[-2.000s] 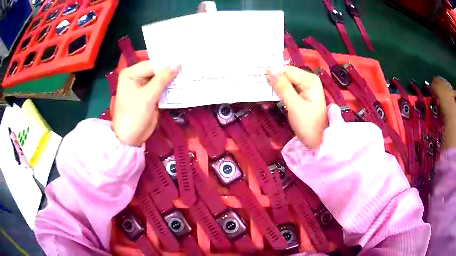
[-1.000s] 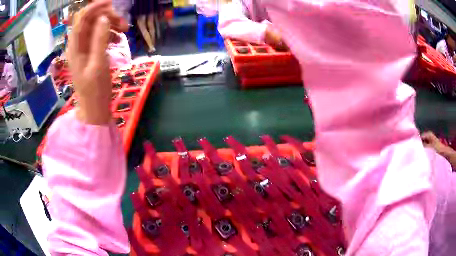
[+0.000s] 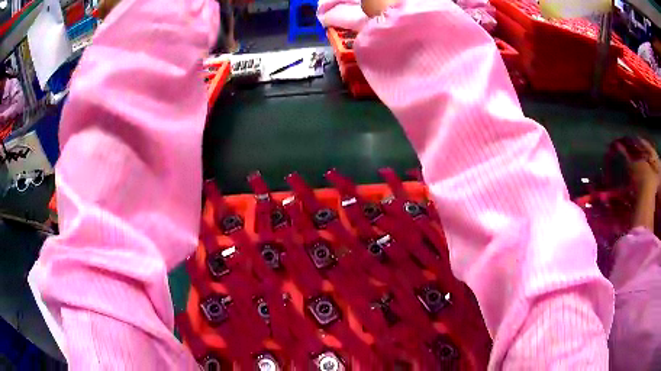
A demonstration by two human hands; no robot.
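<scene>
Both my pink striped sleeves reach up through the view. Both my hands are past the top edge, so what they hold is hidden. Between my sleeves, an orange-red tray (image 3: 290,197) holds rows of smartwatches. One watch (image 3: 324,309) lies face down, its round sensor window showing. Dark wine-red straps (image 3: 290,272) lie slanted across the tray, some with shiny clasps. My right sleeve covers the tray's right side.
Behind is the dark green mat (image 3: 312,138), with papers and a pen (image 3: 286,67). Stacked red trays (image 3: 547,51) stand at the back right. Another person's hand (image 3: 643,170) is at the right edge, another worker's sleeve (image 3: 339,13) at the top.
The white sheet held in both hands two seconds ago is out of sight. The view has tilted up. My arms have risen, and my left hand, visible one second ago, has left the picture.
</scene>
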